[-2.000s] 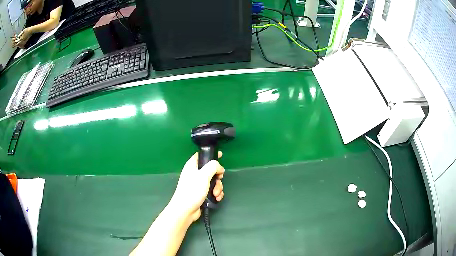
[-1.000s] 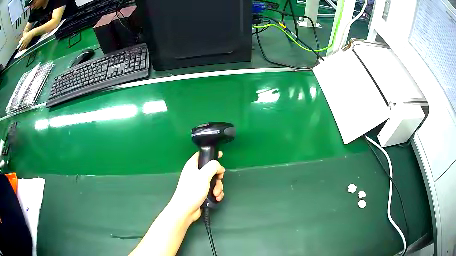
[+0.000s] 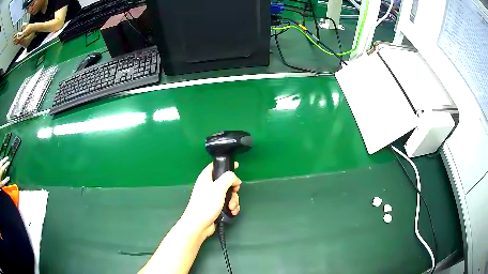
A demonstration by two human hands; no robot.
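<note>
My left hand (image 3: 214,195) grips the black barcode scanner (image 3: 229,142) by its handle. The scanner stands upright over the front edge of the glossy green strip (image 3: 289,142), its rounded head above my fingers. Its thin black cord (image 3: 225,251) runs down out of the picture. My right hand is not in view. Two flat dark phone assemblies (image 3: 14,152) lie side by side on the strip at the far left edge; one is partly cut off.
Another person's fingers (image 3: 4,167) and an orange tray (image 3: 12,191) show at the left edge. A keyboard (image 3: 107,79) and a large black panel (image 3: 214,35) stand beyond the strip. At right are a white board (image 3: 374,101), white box (image 3: 429,132), white cable (image 3: 418,198) and three white bits (image 3: 387,208).
My left hand and the scanner have stayed in place. At the far left, two phone assemblies now show where one lay, and another person's fingers have come in beside them.
</note>
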